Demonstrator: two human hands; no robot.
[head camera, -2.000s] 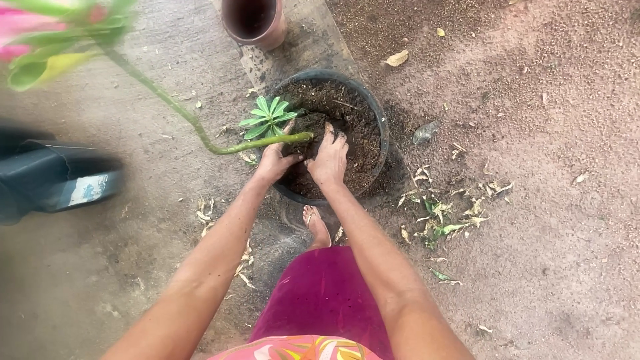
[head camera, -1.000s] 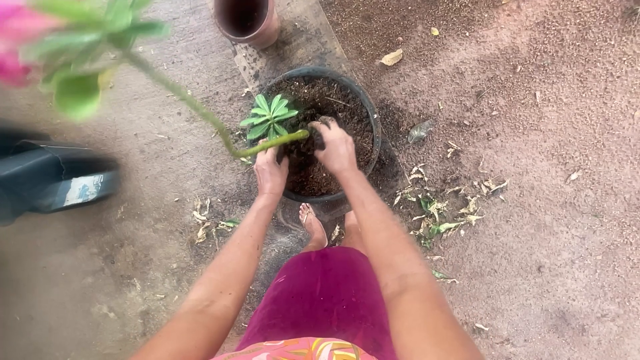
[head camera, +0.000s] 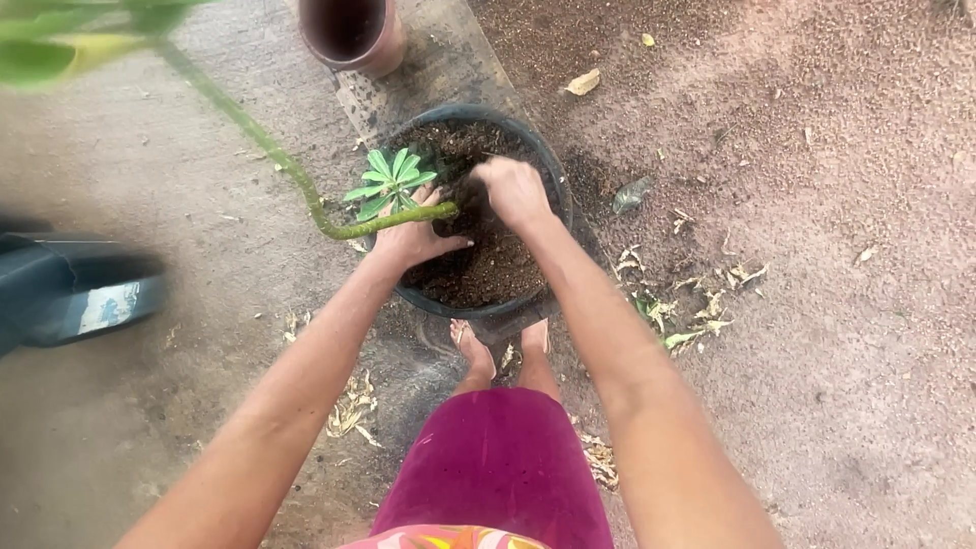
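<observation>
A round dark plastic pot (head camera: 560, 179) holds brown soil (head camera: 496, 267) and a plant. The plant's bent green stem (head camera: 305, 183) leaves the soil near the middle and runs to the upper left, where its leaves are blurred. A rosette of green leaves (head camera: 393, 183) shows at the pot's left side. My left hand (head camera: 415, 236) lies low over the left soil, under the stem, with thumb and fingers apart. Over the right part of the soil is my right hand (head camera: 512, 189), blurred, its fingers curled down; whether they hold soil is unclear.
An empty-looking terracotta-coloured pot (head camera: 389, 46) stands beyond the soil pot on a flat slab (head camera: 435, 61). A dark bluish container (head camera: 69, 286) is at the left. Dry leaves (head camera: 713, 309) litter the ground at the right. My feet (head camera: 474, 349) are close to the pot's near edge.
My left hand has spread its fingers on the soil at the left. My right hand has moved away from the stem's base to the right.
</observation>
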